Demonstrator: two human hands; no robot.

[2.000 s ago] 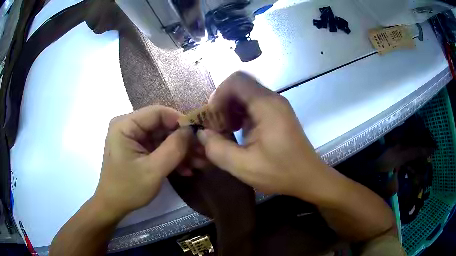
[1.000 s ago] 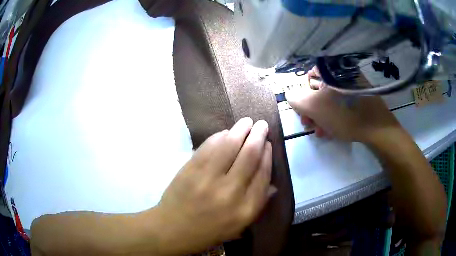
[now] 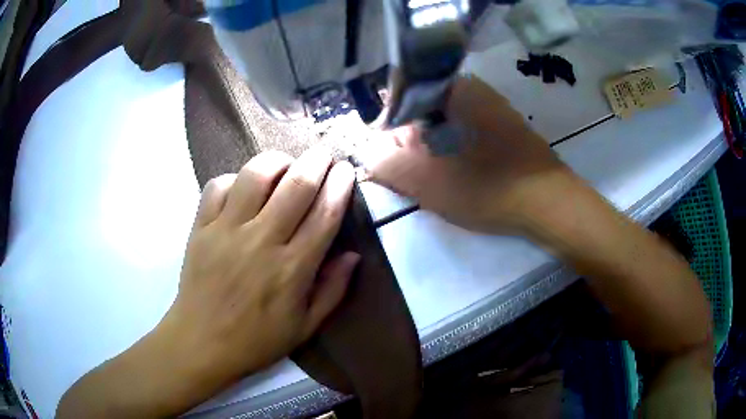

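Note:
The brown cloth strip [image 3: 376, 303] curves from the upper left, under the needle area, and down over the table's front edge. My left hand [image 3: 270, 237] lies flat on the strip, fingertips close to the needle area. My right hand [image 3: 483, 164] is at the right of the needle, its fingertips at the strip's edge in bright glare; part of it is behind the machine head [image 3: 311, 49]. A small dark bit shows between the hands. Whether the right fingers hold the tan label cannot be made out.
A heap of black tabs [image 3: 546, 69] and a tan label stack [image 3: 640, 92] lie on the bed at the right. Red-handled snips [image 3: 728, 123] lie at the far right. A green basket [image 3: 713, 245] stands beyond the table's measuring-tape edge [image 3: 491, 307].
The tan label was held between both hands over the strip. Then my left hand went flat on the strip and my right hand moved beside the needle. The view has shifted.

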